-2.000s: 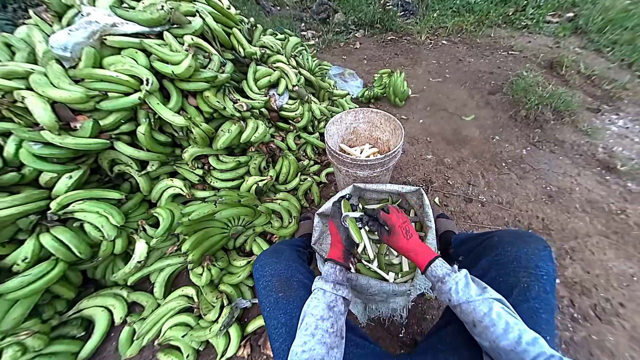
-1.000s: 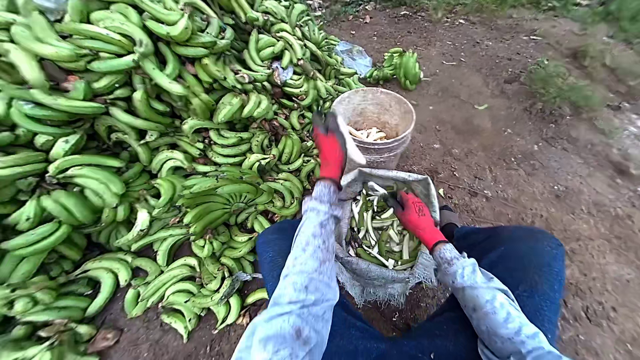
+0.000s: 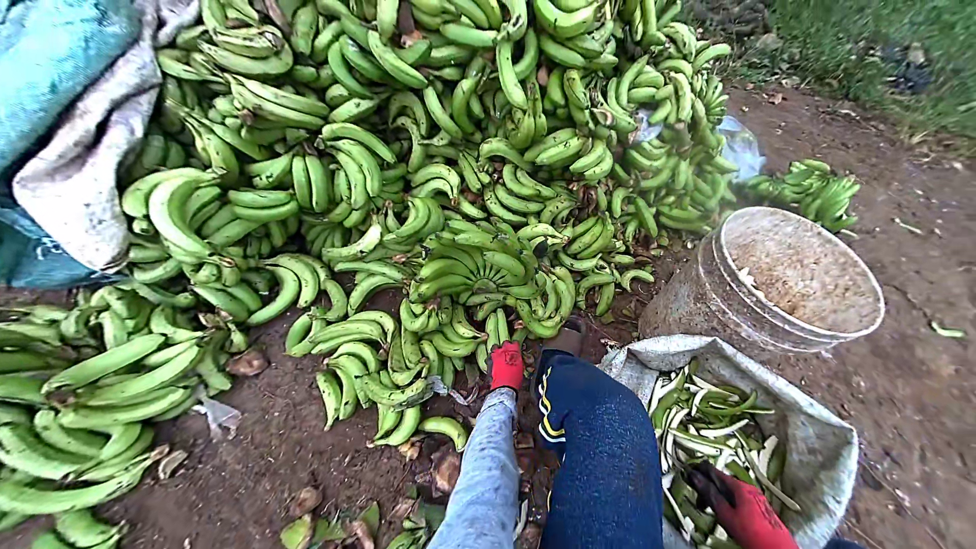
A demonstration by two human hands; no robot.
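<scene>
My left hand (image 3: 506, 364), in a red and black glove, reaches to the near edge of a large heap of green bananas or plantains (image 3: 473, 267). Its fingers touch the fruit there, but their grip is hidden. At lower right my right hand (image 3: 736, 507), gloved alike, is over the green and white peels (image 3: 705, 435) in an open woven sack (image 3: 827, 465). Whether its dark fingertips hold anything is unclear. Beyond the sack stands a dirty whitish plastic bucket (image 3: 801, 267), with a few pale peeled pieces visible inside.
Blue-green and whitish sacking (image 3: 69, 152) lies at upper left. More green fruit (image 3: 99, 412) is heaped at lower left. My bent knee (image 3: 598, 427) is between my left arm and the sack. A separate bunch (image 3: 812, 191) lies behind the bucket, and leaf scraps litter the soil.
My left hand was raised beside the bucket with a pale peeled piece; now it is down at the heap, without that piece showing. My right hand remains at the sack. The view has swung left.
</scene>
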